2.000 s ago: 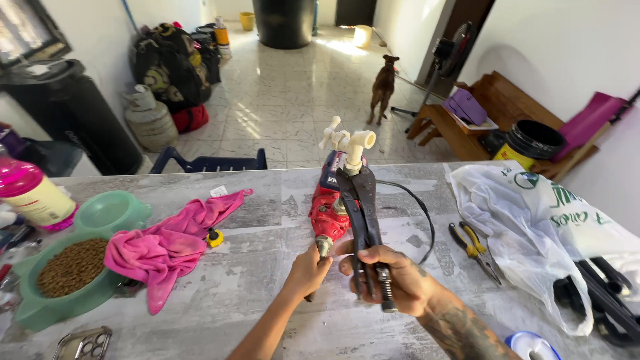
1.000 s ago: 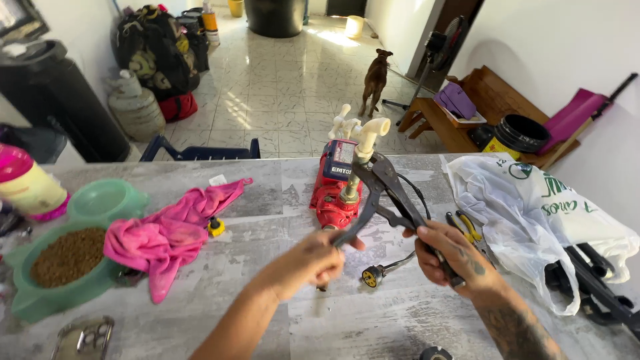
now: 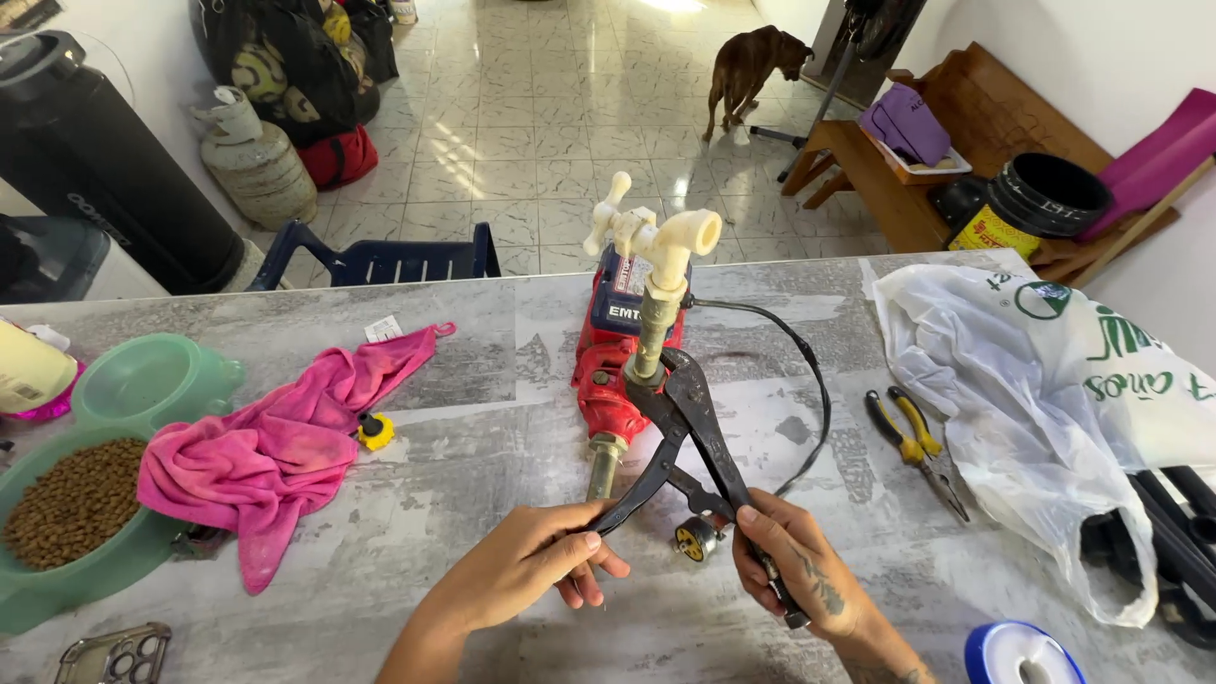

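Observation:
A red electric water pump (image 3: 608, 380) with a dark blue top lies on the table. A brass-coloured metal fitting (image 3: 653, 332) stands upright on it and carries a cream plastic valve and elbow (image 3: 665, 242). The jaws of dark locking pliers (image 3: 698, 408) are around the base of that fitting. My left hand (image 3: 541, 560) is on the lever handle of the pliers, some fingers apart. My right hand (image 3: 798, 560) grips the other handle, near its adjusting screw. A metal pipe (image 3: 604, 465) points from the pump toward me. The power plug (image 3: 696, 539) lies between my hands.
Yellow-and-black pliers (image 3: 920, 446) and a white plastic bag (image 3: 1007, 408) with black pipes lie right. A blue-rimmed tape spool (image 3: 1021, 654) is near the front edge. A pink cloth (image 3: 275, 437), a green pet bowl (image 3: 142, 380) and a phone case (image 3: 114, 655) lie left. A dog (image 3: 750, 71) stands beyond.
The pliers' jaws have moved down from just below the cream plastic elbow to the base of the metal fitting. The dog has turned its head to the right.

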